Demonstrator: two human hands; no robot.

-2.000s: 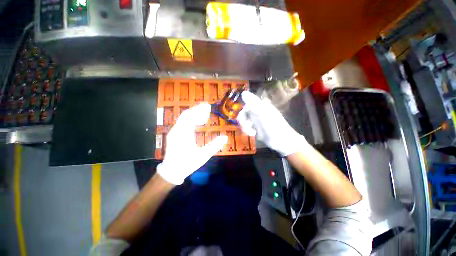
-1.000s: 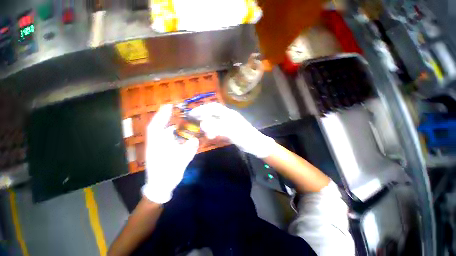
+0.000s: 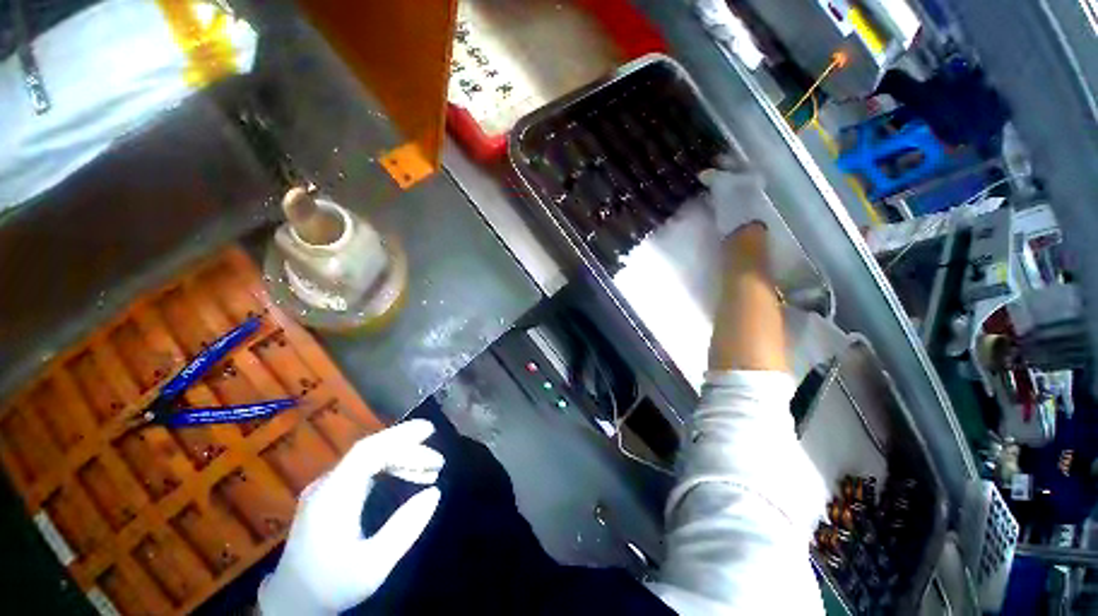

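My left hand (image 3: pixel 355 511), in a white glove, is over the lower right edge of the orange fixture tray (image 3: pixel 133 487). Its fingers are curved and apart, with nothing seen in them. My right hand (image 3: pixel 735 199), gloved, reaches to the right edge of the dark coils (image 3: pixel 620 157) in the steel tray (image 3: pixel 668 283). Its fingertips are small and blurred, so I cannot tell whether they hold a coil. Blue-handled side cutters (image 3: pixel 193 391) lie open on the orange tray.
A flux jar (image 3: pixel 331 265) stands right of the orange tray, below an orange panel (image 3: pixel 391 72). A white sheet with handwriting (image 3: pixel 524 60) lies behind the steel tray. A second steel tray with coils (image 3: pixel 867 529) is at lower right. Blue stools (image 3: pixel 891 157) stand beyond.
My view has swung right. My right hand has left the orange tray and reached to the steel tray. The coil and cutters are out of my hands; the cutters lie on the orange tray.
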